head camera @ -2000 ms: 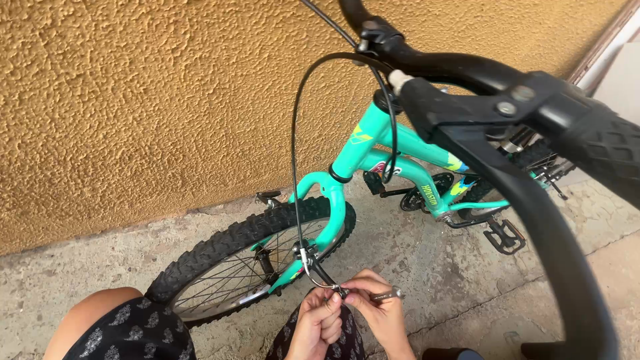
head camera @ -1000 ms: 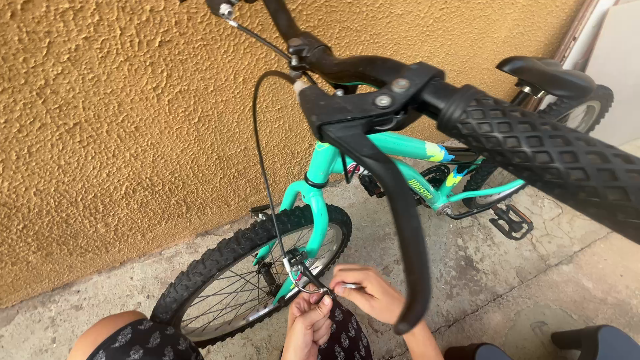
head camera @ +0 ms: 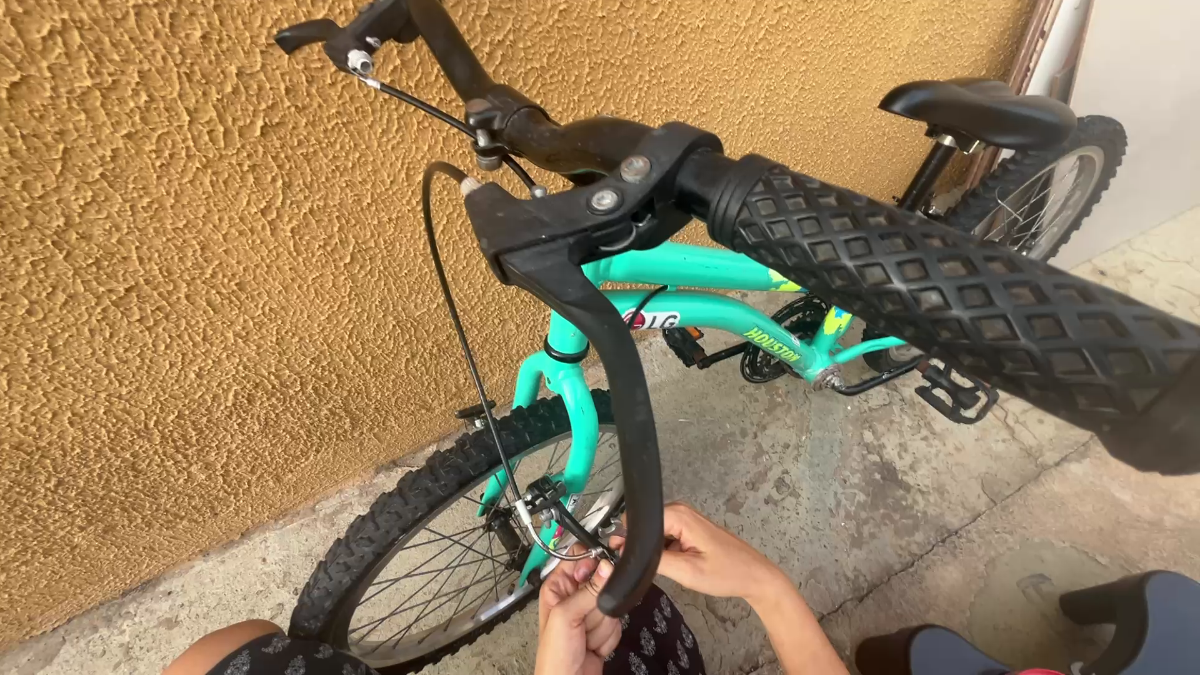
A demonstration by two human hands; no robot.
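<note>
A turquoise bicycle frame (head camera: pixel 694 267) stands beside the wall, its knobby front tyre (head camera: pixel 375 525) low in view. At the front brake, my left hand (head camera: pixel 577 609) pinches the end of the brake arm (head camera: pixel 583 532), where the metal cable noodle (head camera: pixel 544 544) meets it. My right hand (head camera: pixel 708 553) is just right of it, fingers closed near the same spot; the brake lever (head camera: pixel 619 375) partly covers its fingertips, and what it holds is hidden. The black brake cable (head camera: pixel 450 309) curves down from the lever housing to the noodle.
The textured ochre wall (head camera: pixel 206 281) rises along the left. Large and near, the black handlebar grip (head camera: pixel 956 291) crosses the right side. Behind it are the saddle (head camera: pixel 980 108) and rear wheel. A pedal (head camera: pixel 956 392) juts over the concrete floor (head camera: pixel 872 497). Dark blue-grey objects (head camera: pixel 1148 619) lie at bottom right.
The view has shifted, bringing the saddle, rear wheel and far brake lever into sight. Both hands stay at the front brake. A slim tool seen in my right hand earlier is now hidden.
</note>
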